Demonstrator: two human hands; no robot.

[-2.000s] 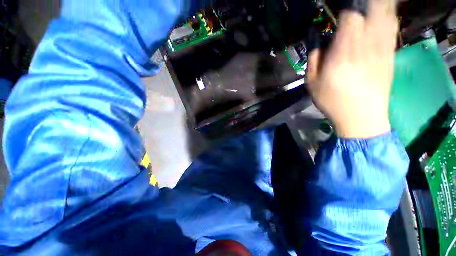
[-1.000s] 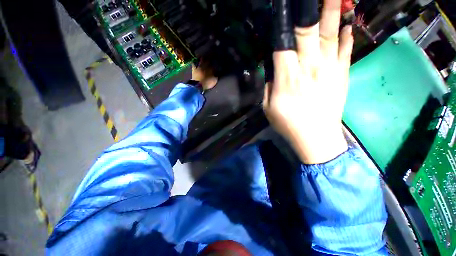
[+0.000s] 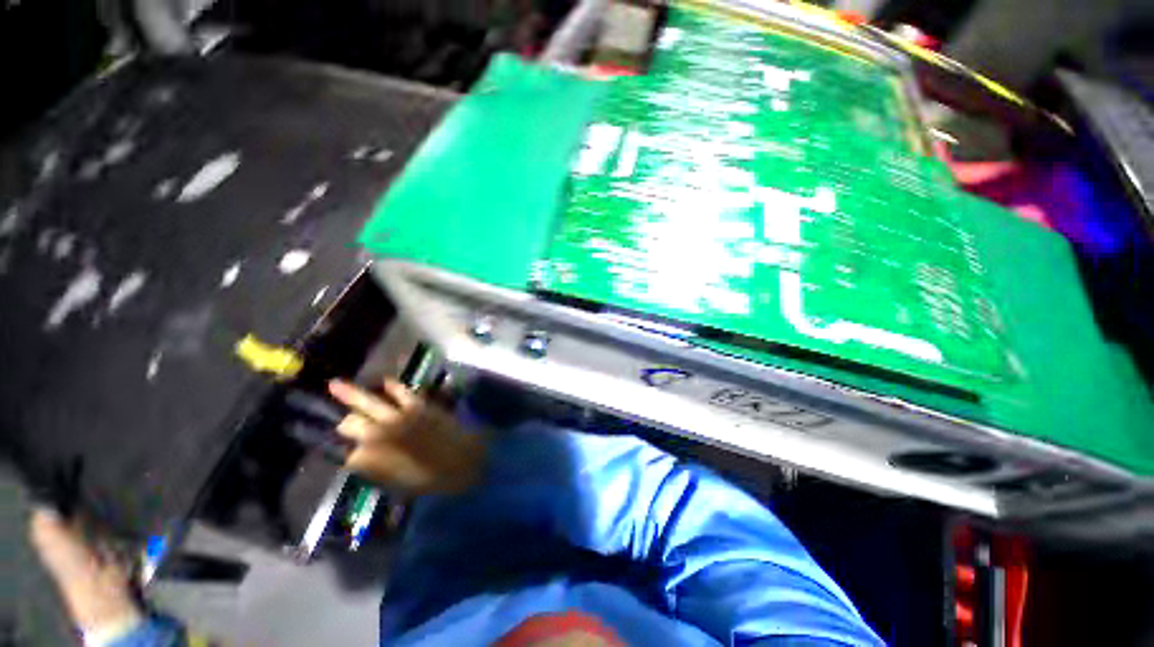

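A large green circuit board (image 3: pixel 772 202) with white traces and strong glare lies on the green top plate (image 3: pixel 487 177) of a pale metal unit. My right hand (image 3: pixel 405 436) is below the unit's front left corner, beside the black table's edge, its fingers partly spread. A dark narrow shape is at its fingertips; blur hides whether it is held. My left hand (image 3: pixel 82 575) is blurred at the lower left, beside the table's front edge and away from the board. Its grip is unclear.
The black, white-spotted table (image 3: pixel 165 215) fills the left, with yellow tape (image 3: pixel 268 356) at its edge. The unit's pale front panel (image 3: pixel 721 405) has two small round parts and dark lettering. A red-edged bin (image 3: pixel 1019 588) is at the lower right. Green-edged items show in the gap below the table.
The view has swung so the green board and unit are now central. The dark boxes and component boards are out of view. My right hand appears lower, and my left hand is at the lower left.
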